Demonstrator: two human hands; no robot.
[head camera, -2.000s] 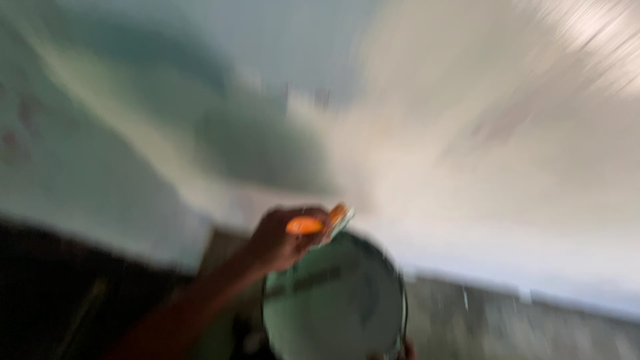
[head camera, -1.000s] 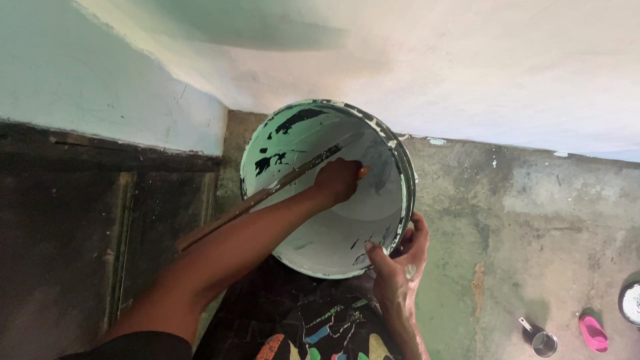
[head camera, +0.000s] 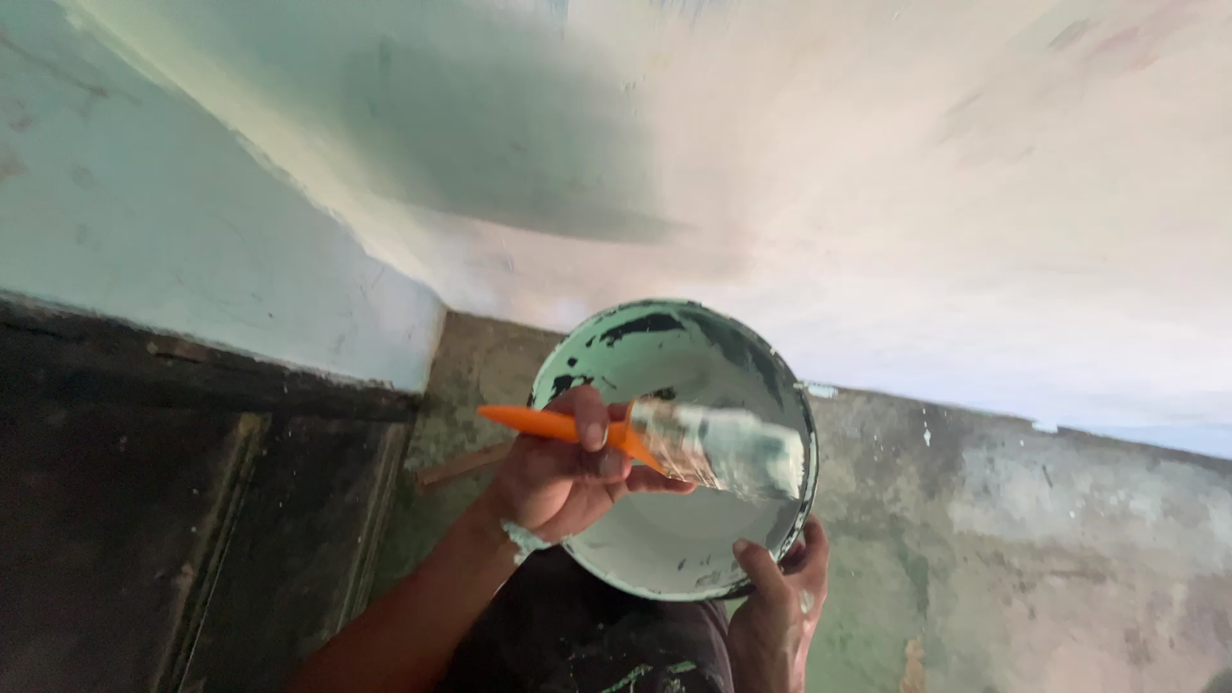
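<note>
An orange-handled paintbrush (head camera: 717, 448) is in my left hand (head camera: 563, 472), its bristles coated in pale paint and pointing right over the bucket. Below it is a paint-smeared round bucket (head camera: 664, 568) with pale paint inside. My right hand (head camera: 784, 597) grips the bucket's right rim, thumb over the edge and fingers outside. Part of a wooden stick (head camera: 467, 465) shows left of the bucket, behind my left wrist. Paint marks my left wrist and right hand.
A pale painted wall (head camera: 914, 212) rises past the bucket, with a light blue wall (head camera: 192, 231) at left. Below that stands a dark panelled door or board (head camera: 106, 500). The stained concrete floor (head camera: 1001, 539) spreads at right.
My left hand was down inside the bucket a second ago; now it is raised above it with the brush in plain view. The right hand still holds the rim. The view has shifted toward the wall.
</note>
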